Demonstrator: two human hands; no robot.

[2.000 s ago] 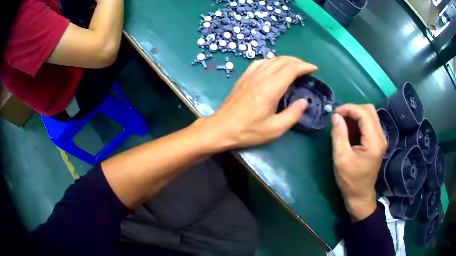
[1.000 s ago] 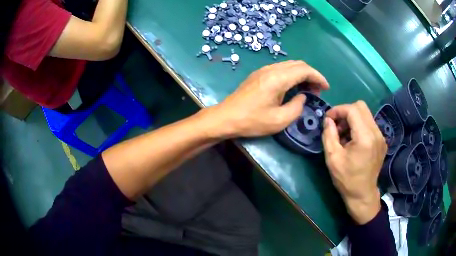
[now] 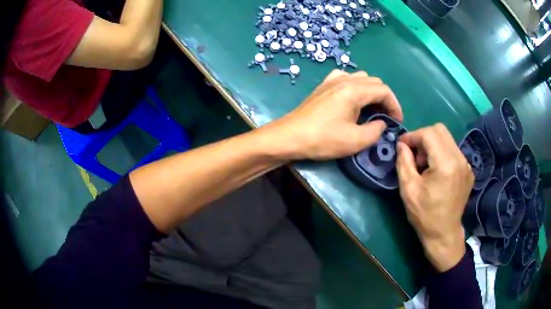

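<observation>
A dark grey housing (image 3: 376,167) is on the green bench in front of me, its open side up, with a round hub and centre hole inside. My left hand (image 3: 338,121) grips its far left rim, the thumb reaching inside. My right hand (image 3: 436,181) is at the right rim, thumb and forefinger pinched at a small insert (image 3: 391,136) whose pale disc shows inside the housing. Most of the insert is hidden by the fingertips.
A loose pile of grey inserts with white discs (image 3: 308,30) lies at mid-bench. Several dark housings (image 3: 504,205) cluster right of my right hand, by a white cloth (image 3: 485,271). A person's arm (image 3: 115,45) and a blue stool (image 3: 127,142) are at left.
Since two seconds ago, the housing has turned and tilted, and the insert has gone from beside its right rim to inside it. Over the last second the hands have barely moved.
</observation>
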